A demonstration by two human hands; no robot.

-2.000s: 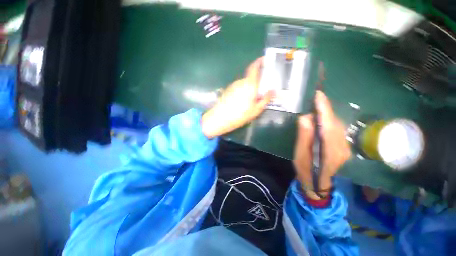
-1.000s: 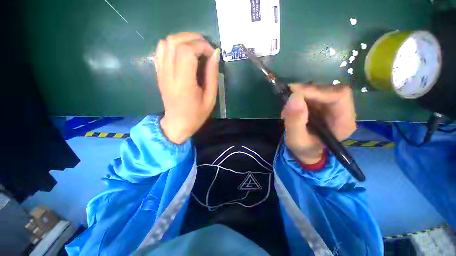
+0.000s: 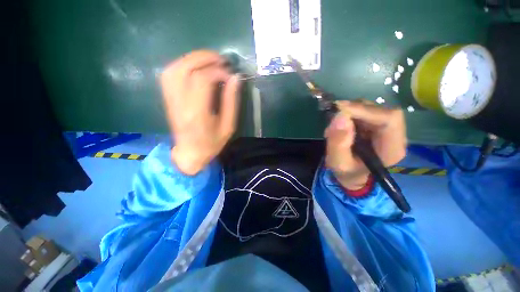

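The white phone assembly (image 3: 287, 35) lies on the green bench mat (image 3: 171, 34), cut off by the top edge. A small bluish circuit board (image 3: 275, 65) shows at its near end. My right hand (image 3: 368, 140) holds the soldering iron (image 3: 379, 171) like a pen, with its blurred tip at the near end of the phone, beside the board. My left hand (image 3: 196, 108) is blurred, left of the phone and not touching it. Its thumb and fingers pinch a hair-thin line, likely solder wire (image 3: 247, 76), reaching toward the board.
A yellow-green tape roll (image 3: 427, 80) with a white, flake-covered face stands at the right. Small white flakes (image 3: 397, 75) lie between it and the phone. A black slotted box (image 3: 43, 159) is at the far left. A dark object is at the right edge.
My left hand has let go of the phone's edge and moved left. The iron has swung from upright beside the phone to its near end. The view has shifted nearer to the bench's front edge.
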